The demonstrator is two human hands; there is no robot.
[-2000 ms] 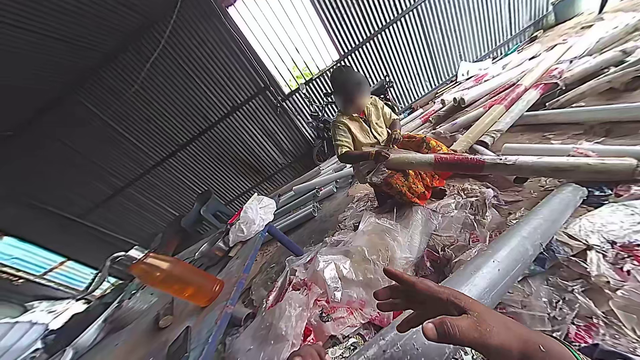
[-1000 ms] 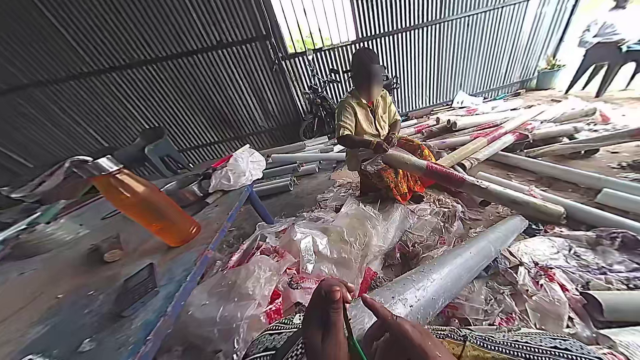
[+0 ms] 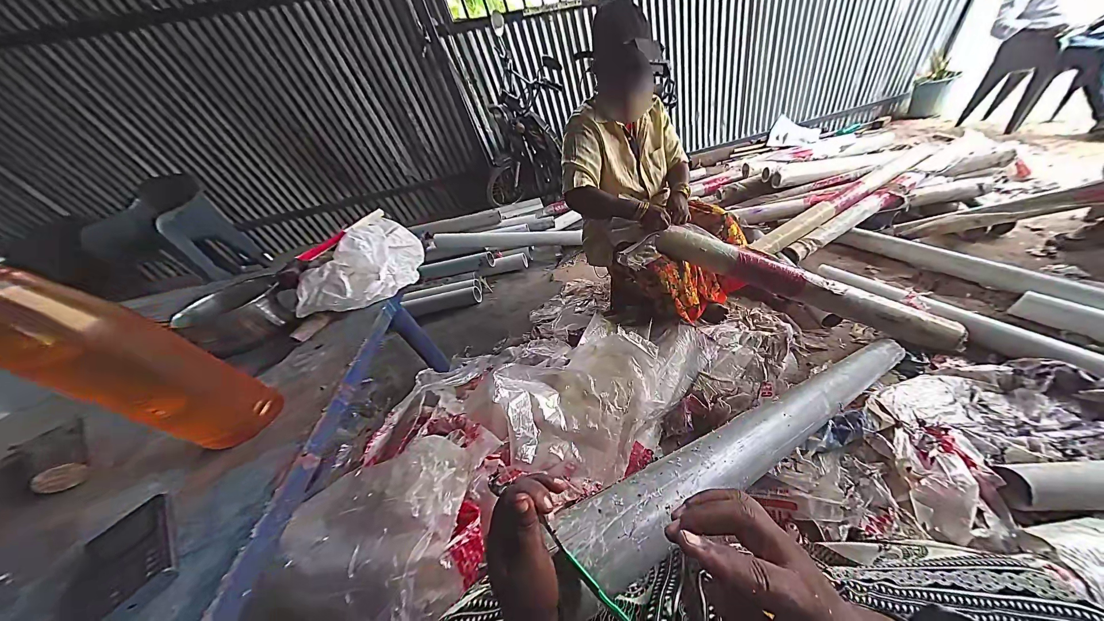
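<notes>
At the bottom centre, my left hand (image 3: 522,548) pinches a thin green strand (image 3: 582,573) between thumb and fingers. The strand trails down to the lower edge. Just right of it, my right hand (image 3: 746,552) has its fingers curled together over the near part of a grey plastic pipe (image 3: 733,457); whether it holds anything cannot be made out. The pipe slants from my patterned cloth-covered lap up to the right, with crumpled clear plastic film (image 3: 569,397) beside it.
A person (image 3: 634,164) sits opposite, handling a wrapped pipe (image 3: 828,297). More pipes (image 3: 975,263) lie behind at the right. On the left are an orange bottle (image 3: 129,358), a blue-edged table (image 3: 297,483) and a white plastic bag (image 3: 362,263). A motorcycle (image 3: 526,129) stands by the corrugated wall.
My right hand was spread over the pipe two seconds ago; its fingers have since curled in. One second ago my hands were close together at the strand; now they are apart.
</notes>
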